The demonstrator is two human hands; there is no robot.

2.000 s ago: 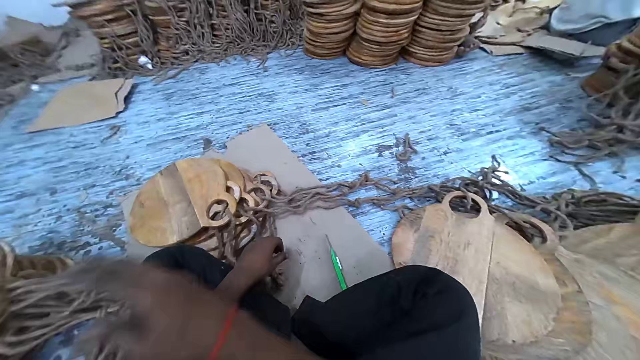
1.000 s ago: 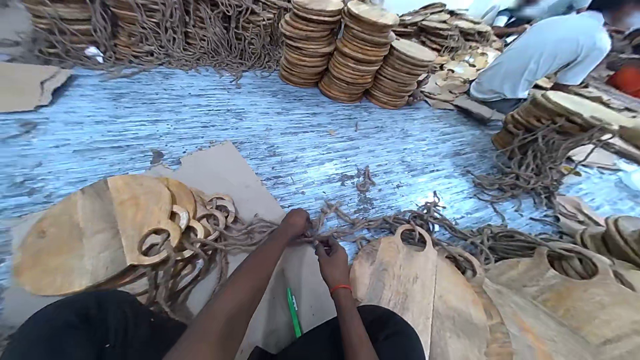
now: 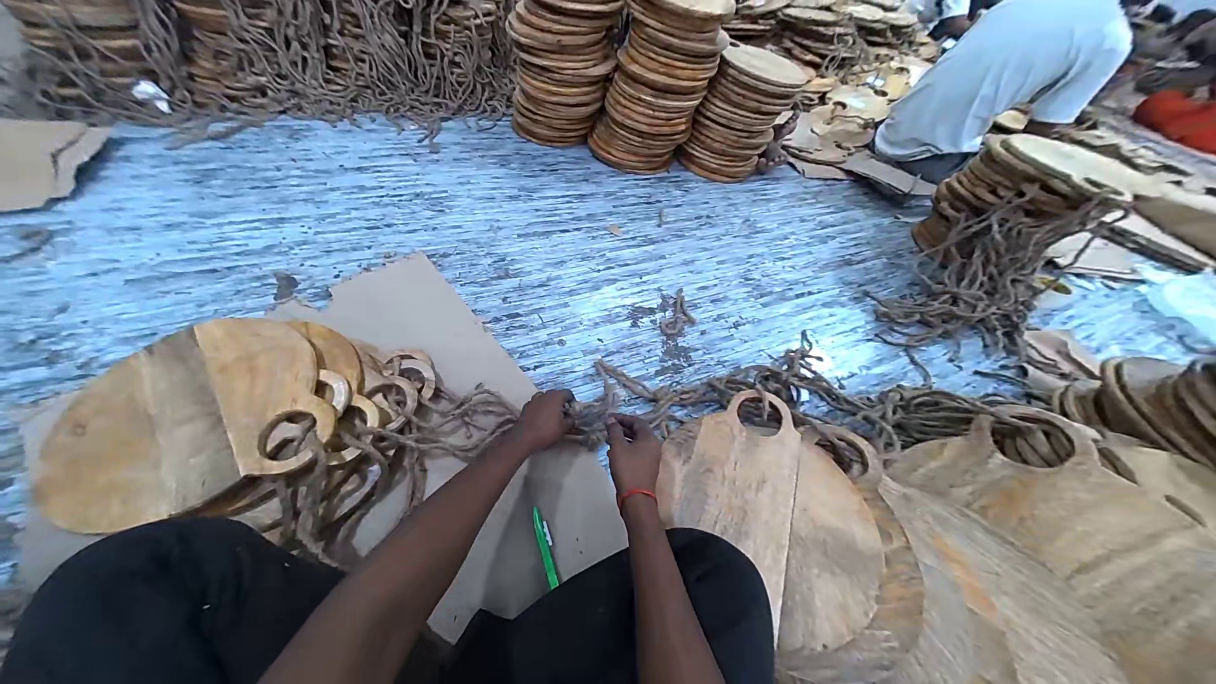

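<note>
My left hand (image 3: pixel 548 419) is closed on a bundle of brown cords (image 3: pixel 475 414) that runs from the ring handles of round wooden boards (image 3: pixel 171 418) at the left. Just to its right, my right hand (image 3: pixel 634 448), with a red thread at the wrist, pinches the cords at a frayed part (image 3: pixel 597 414). More round wooden boards with ring handles (image 3: pixel 760 475) lie to the right, with tangled cords (image 3: pixel 855 408) behind them. On the cardboard sheet (image 3: pixel 418 304) between my knees lies a green pen-like tool (image 3: pixel 544 549).
Stacks of round wooden boards (image 3: pixel 655 85) stand at the back. Cord heaps (image 3: pixel 313 66) hang beside them at the left. A person in pale clothing (image 3: pixel 1007 76) bends down at the back right, behind another corded stack (image 3: pixel 1054 180). A cardboard piece (image 3: pixel 47 161) lies far left.
Two seconds ago my left arm was blurred at the lower left; both hands came together on the cords by one second ago and remain there. The view has shifted.
</note>
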